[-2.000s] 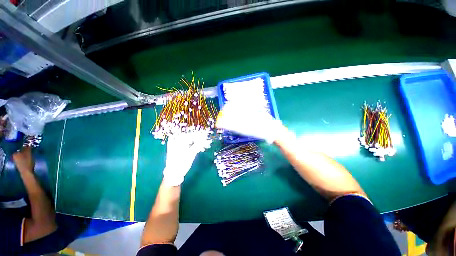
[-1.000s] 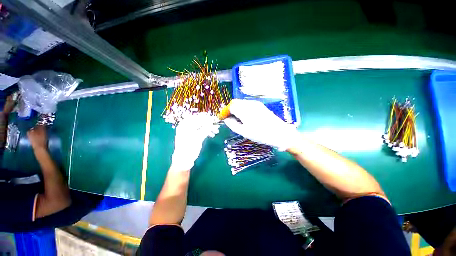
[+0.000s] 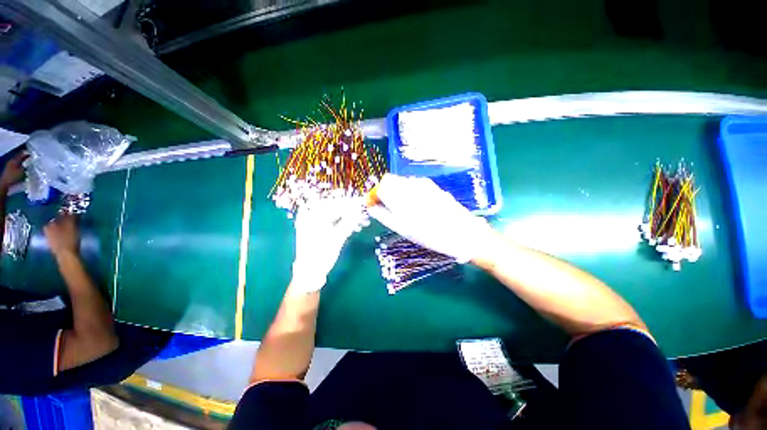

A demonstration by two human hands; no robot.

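My left hand (image 3: 320, 239), in a white glove, is at the near edge of the wire harness heap (image 3: 328, 159), among its white ends. My right hand (image 3: 429, 217), in a white glove with an orange-yellow spot near the thumb, meets it at the fingertips. What the fingertips hold is too small and overexposed to tell. The small blue tray (image 3: 494, 180) is behind my right hand, with white parts in its far part and dark blue-purple ones in its near part. A flat harness pile (image 3: 412, 264) lies below the tray, partly under my right hand.
A separate harness bundle (image 3: 673, 217) lies at the right. A large blue tray (image 3: 744, 210) is cut off by the right edge. A clear plastic bag (image 3: 76, 155) and a neighbour's arm (image 3: 82, 281) are at the left. A metal rail (image 3: 589, 107) runs behind the green surface.
My right hand has moved from over the small tray to my left hand's fingertips. The camera view has shifted, so the scene sits differently in the picture.
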